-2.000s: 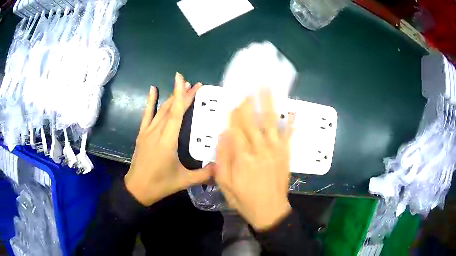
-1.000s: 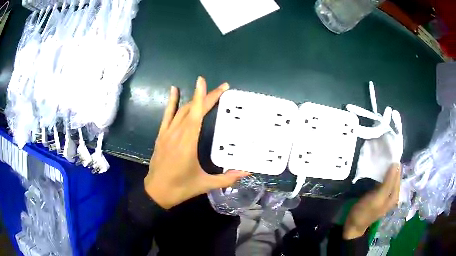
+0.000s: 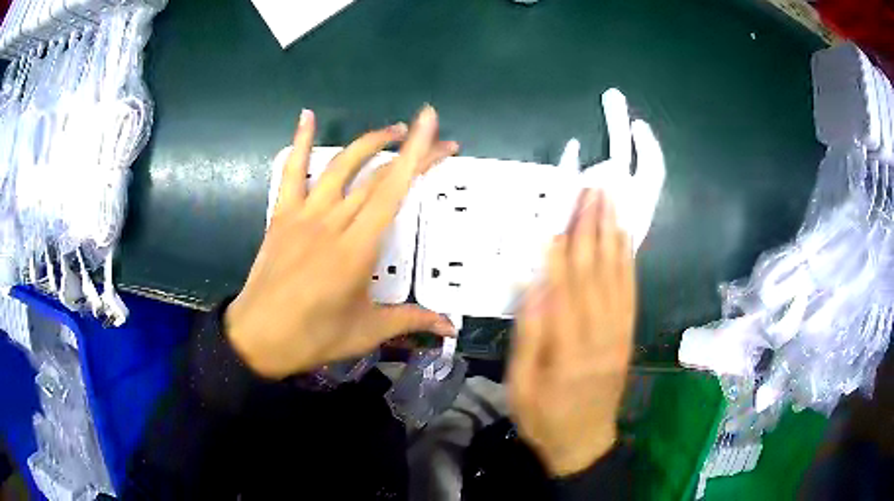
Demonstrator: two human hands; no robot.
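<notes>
Two white power strips lie side by side, outlet slots up, at the bench's front edge. My left hand (image 3: 319, 245) is spread over the left strip (image 3: 395, 279), its fingertips and thumb reaching the right strip (image 3: 471, 230). My right hand (image 3: 578, 323), blurred, presses a white cloth (image 3: 637, 186) with finger-like tails against the right part of the right strip and covers that end. A white cord (image 3: 450, 344) leaves the front edge of the strips into a clear plastic bag (image 3: 426, 387) hanging over the bench edge.
Stacked strips with bagged cords stand left (image 3: 74, 147) and right (image 3: 843, 103) on the dark green bench (image 3: 216, 88). A white card (image 3: 299, 15) is at the back. A blue bin (image 3: 157, 382) and a green bin (image 3: 676, 406) are below the edge.
My left hand has gone from the left strip's left side to lying over it. My right hand has brought the cloth from beside the right strip onto its right end.
</notes>
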